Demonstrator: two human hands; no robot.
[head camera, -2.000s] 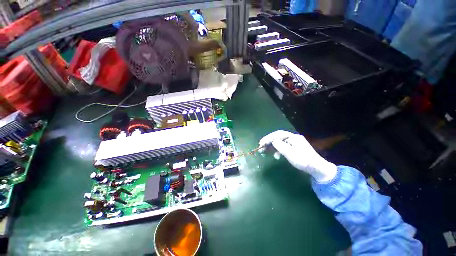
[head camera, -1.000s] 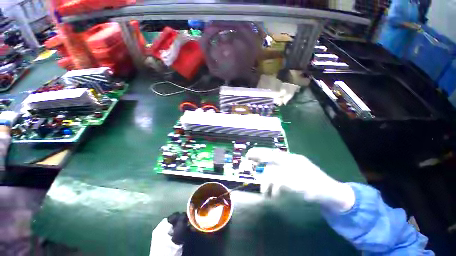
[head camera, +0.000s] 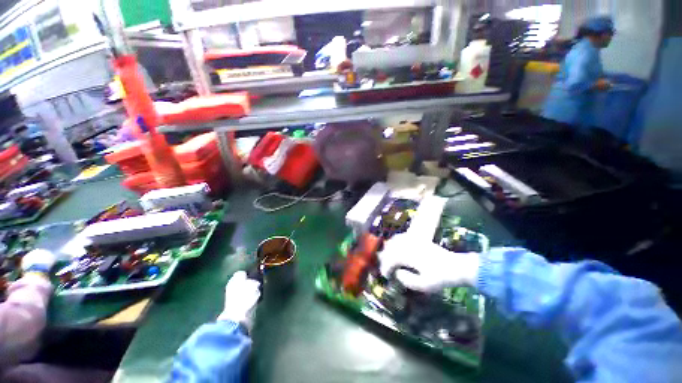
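Note:
The green power board (head camera: 460, 303) lies turned at an angle on the green bench, blurred, with two pale heatsinks pointing away from me. My right hand (head camera: 426, 263), white-gloved, grips the board among its tall parts by the near end of the right heatsink; its fingertips are partly hidden. My left hand (head camera: 243, 293), white glove with dark fingers, holds the metal cup (head camera: 278, 273) left of the board. The cup is upright with amber liquid inside. A thin stick (head camera: 293, 233) leans out of it.
Black trays (head camera: 591, 176) with white-barred boards stand at right. A metal shelf (head camera: 321, 112) crosses behind, above a dark fan (head camera: 349, 152) and red bins (head camera: 295, 161). At left, a neighbour's hand (head camera: 37, 260) touches another board (head camera: 112, 258). A person in blue (head camera: 577, 78) stands far right.
The board has turned from lying crosswise to an angle. My right hand has left the stick, which now rests in the cup, and is on the board. The cup has moved away from me and left.

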